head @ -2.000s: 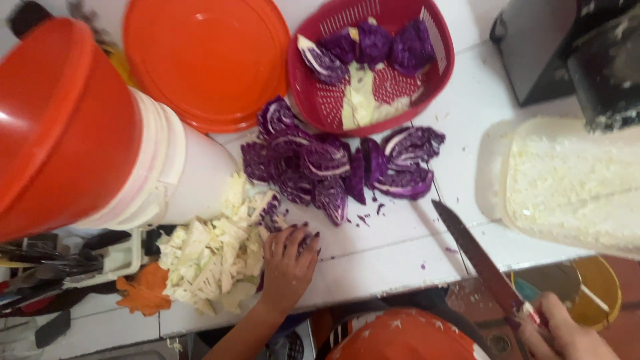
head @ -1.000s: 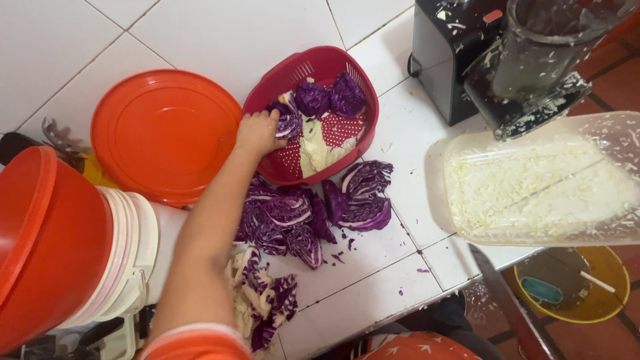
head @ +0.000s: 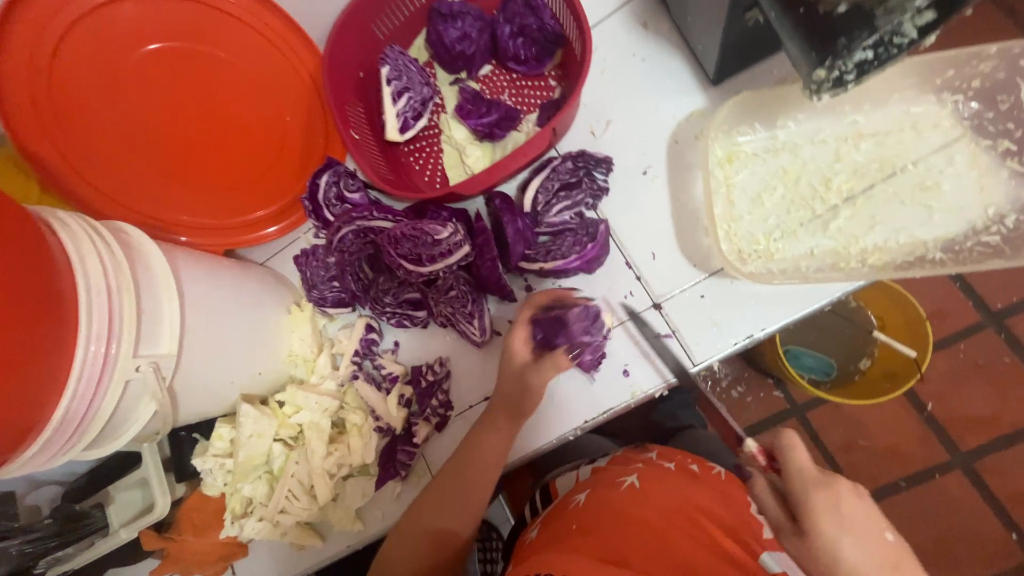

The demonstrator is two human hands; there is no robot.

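My left hand (head: 534,360) grips a wedge of red cabbage (head: 572,332) over the front part of the white tiled counter. In my right hand (head: 816,496) is a kitchen knife (head: 692,384), its blade pointing up and left, its tip just right of the wedge and apart from it. Cut red cabbage pieces (head: 424,248) lie heaped behind my left hand. A dark red plastic colander (head: 460,188) behind them holds more red cabbage and pale leaves. Pale cabbage cores and scraps (head: 300,464), with some purple bits, are piled at the lower left.
A white bucket (head: 224,328) and an orange round plastic lid (head: 168,120) stand at the left. Rightward, a clear container (head: 848,184) of shredded pale cabbage sits beside a black machine (head: 720,36). A yellow bucket (head: 920,352) is below the counter's front edge (head: 584,432).
My left hand has come back from the colander to the counter's front part with a red cabbage wedge. A second earlier it reached into the colander. The knife has stayed in my right hand.
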